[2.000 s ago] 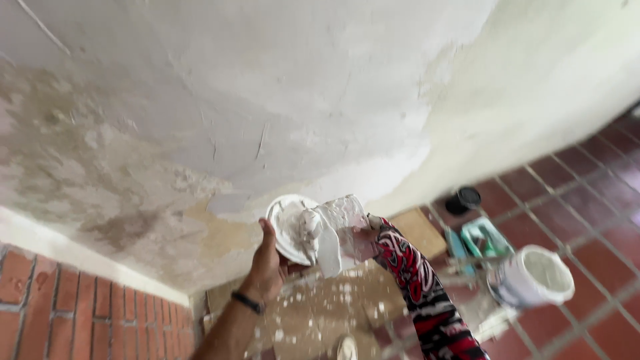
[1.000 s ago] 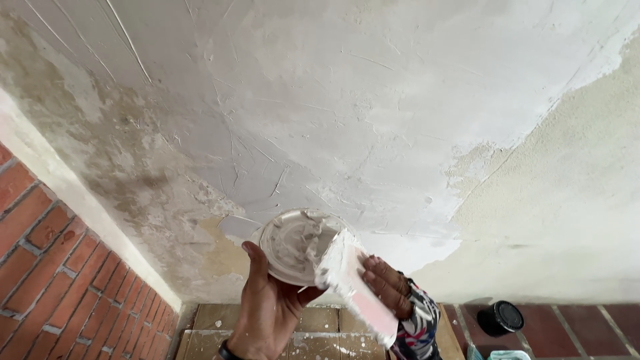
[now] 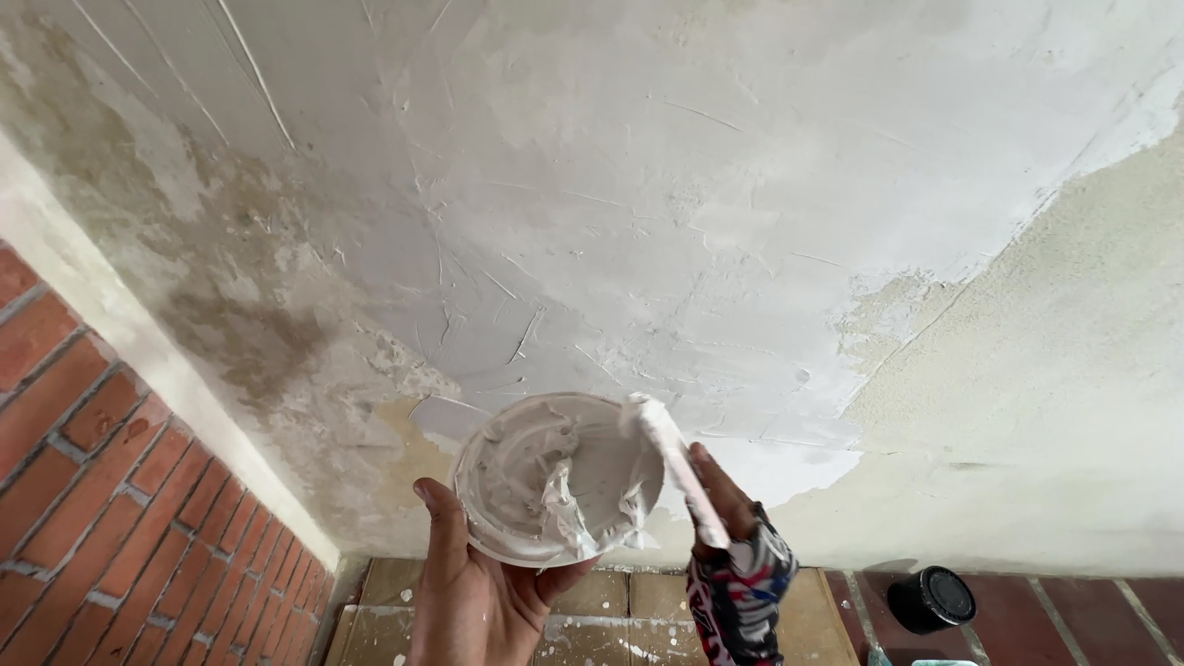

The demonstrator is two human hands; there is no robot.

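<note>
My left hand (image 3: pixel 481 592) holds a round, shallow white plastic container (image 3: pixel 555 476) from below, thumb on its near left rim. White wall putty is smeared and heaped inside it. My right hand (image 3: pixel 726 499), its wrist in a patterned sleeve, is closed on a putty-coated spreader (image 3: pixel 675 467), tilted almost edge-on beside the container's right rim. Putty clings thickly to the spreader's upper end. Behind both hands rises a wall (image 3: pixel 629 240) with a whitish putty coat, ridged with thin lines, and bare beige patches at right.
A red brick wall (image 3: pixel 111 481) stands at left. Putty-spattered cardboard (image 3: pixel 601 610) covers the floor below my hands. A black round container (image 3: pixel 931 599) sits on the dark red tiles at lower right, near the wall. The edge of a pale green item shows at the bottom.
The spreader, broad face visible over the container's right side a second ago, has turned nearly edge-on beside the rim. The view has swung, taking the white bucket seen earliest out of frame.
</note>
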